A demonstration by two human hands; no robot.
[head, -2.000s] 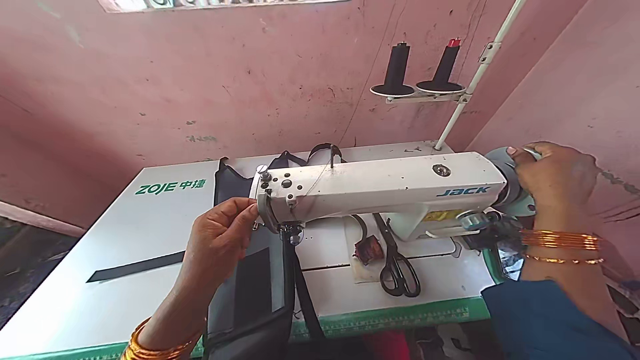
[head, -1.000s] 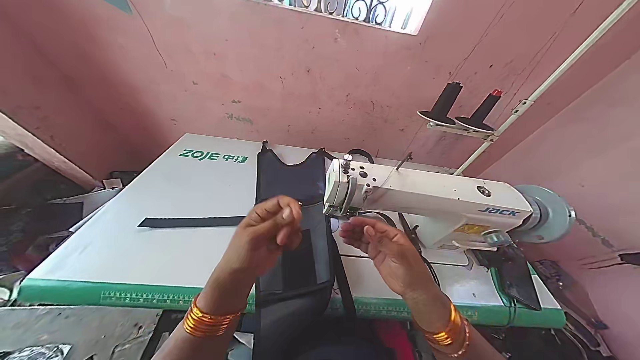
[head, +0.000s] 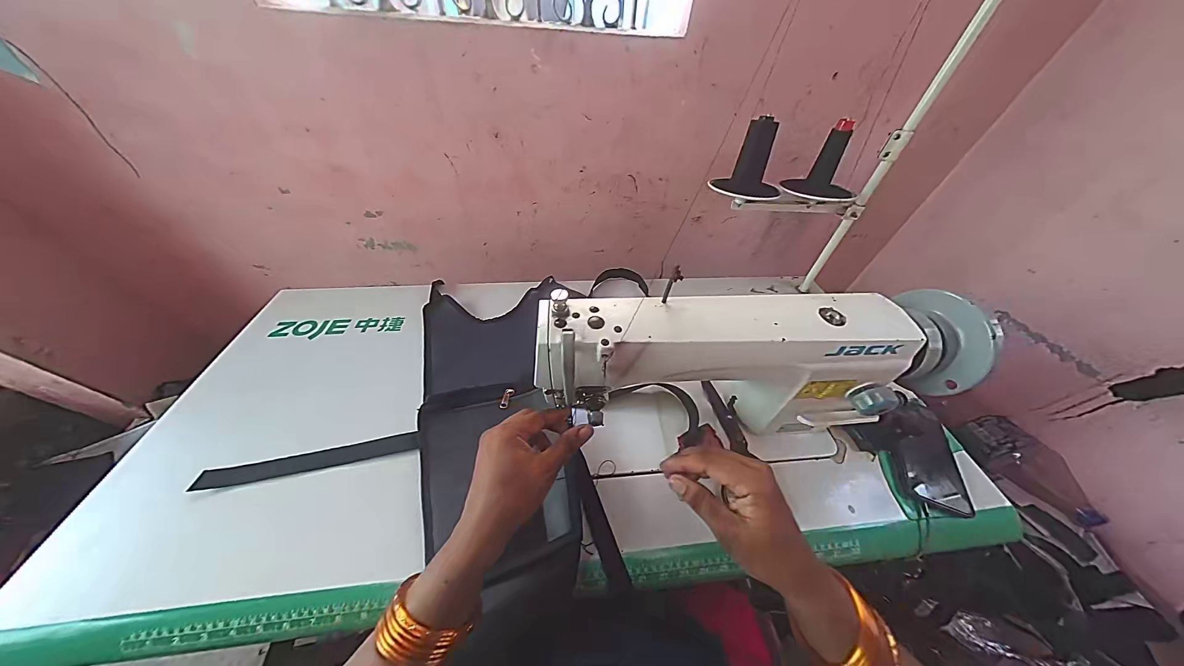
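Note:
A white industrial sewing machine (head: 740, 338) stands on the white table. My left hand (head: 523, 462) is at its needle end, thumb and forefinger close around a small pale part below the head; whether they grip it is unclear. My right hand (head: 740, 504) is to the right with thumb and fingertips close together near a dark red item (head: 701, 437); any thread between them is too fine to tell. A dark fabric piece with straps (head: 476, 361) lies flat under and left of the machine head. One black strap (head: 305, 464) reaches out left across the table.
Two black thread cones (head: 757, 153) stand on a holder on a white pole (head: 902, 139). Scissors (head: 726, 416) lie partly hidden behind my right hand. A dark phone-like device (head: 934, 472) rests at the table's right end. Green measuring tape-like edging (head: 277, 618) runs along the front edge.
My right hand has left the handwheel, where it was two seconds ago. My left hand has moved from above the fabric, one second ago, to the needle area.

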